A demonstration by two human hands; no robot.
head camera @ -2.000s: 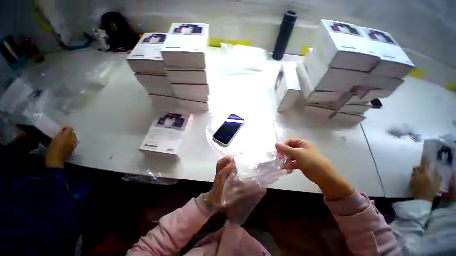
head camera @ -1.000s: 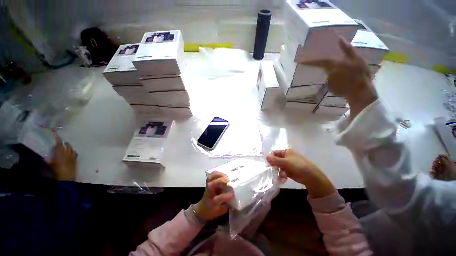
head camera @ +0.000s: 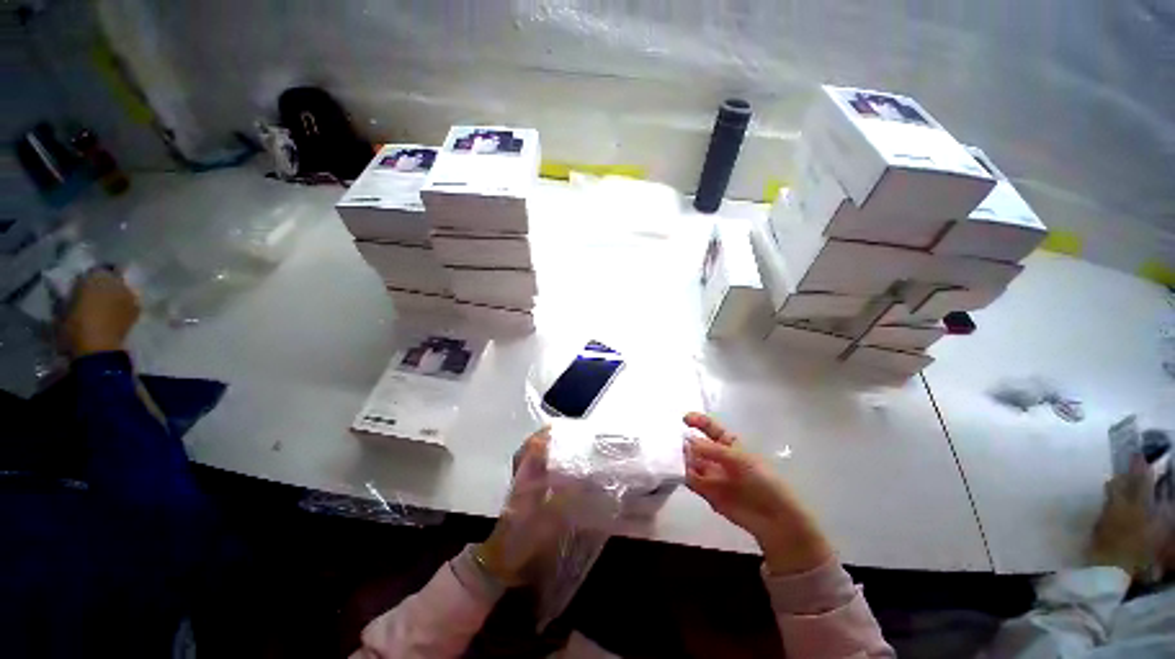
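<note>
A white product box [head camera: 621, 453] is between my hands at the bench's front edge, with a clear plastic bag [head camera: 576, 566] around it and hanging loose below. My left hand [head camera: 522, 515] holds the box and bag at the left side. My right hand [head camera: 741, 483] grips the right end with thumb and fingers. A smartphone [head camera: 584, 380] lies just behind, on flat clear sheets. A single product box [head camera: 423, 393] lies to the left of the phone.
Stacks of boxes stand at back left [head camera: 479, 219] and back right [head camera: 889, 219]. A dark cylinder [head camera: 723, 155] stands at the back. A neighbour's hand [head camera: 101, 309] is at left, another [head camera: 1127, 521] at right. Plastic scraps [head camera: 1035, 397] lie at right.
The box has been turned and lifted a little between my hands, with the bag around it. The neighbour's arm that reached to the right stack has withdrawn. The left neighbour's hand has moved back.
</note>
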